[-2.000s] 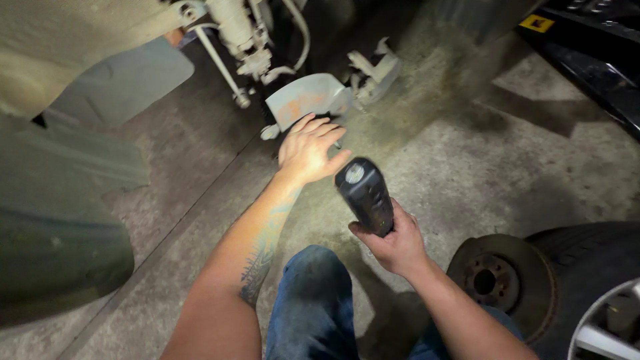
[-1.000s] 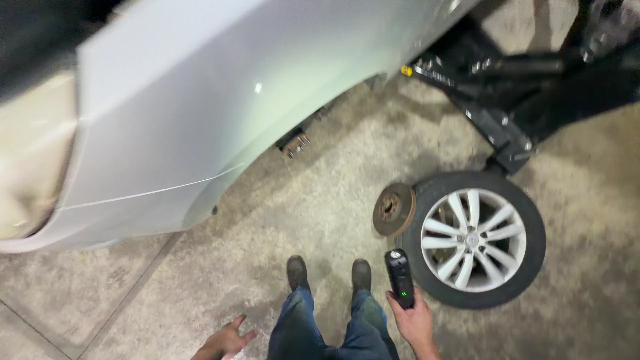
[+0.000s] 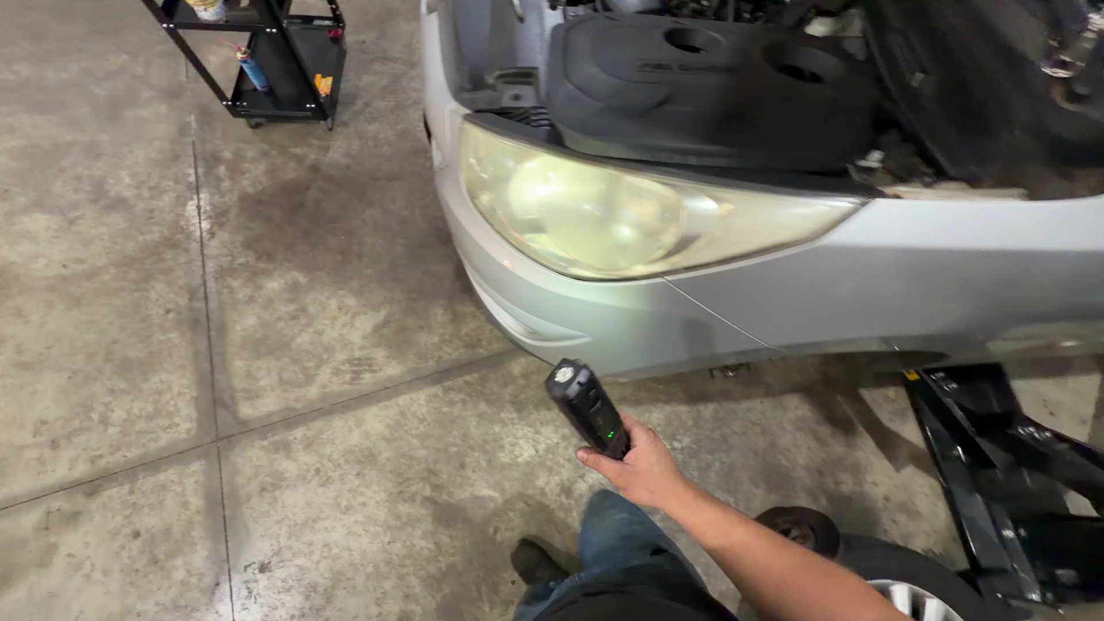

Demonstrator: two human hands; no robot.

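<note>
My right hand (image 3: 642,466) grips the lower end of a black handheld work light (image 3: 588,410), whose round lamp end points up and away, toward the car. Small green lights glow on its body. Just beyond it is the front corner of a silver car's bumper (image 3: 552,302), with a cloudy, yellowed headlight (image 3: 604,216) above. The hood area is exposed, showing a black plastic engine cover (image 3: 707,86). My left hand is out of view.
A black tool cart (image 3: 285,65) with a spray can (image 3: 252,69) stands at upper left. At lower right lie a brake rotor (image 3: 798,528) and a wheel with its tire (image 3: 906,569), near a black lift arm (image 3: 957,466). My boot (image 3: 539,561) is on the concrete.
The view has swung from the wheel well to the car's front corner. My left hand, earlier near a brake part and then low over the floor, has left the view. The light stays in my right hand.
</note>
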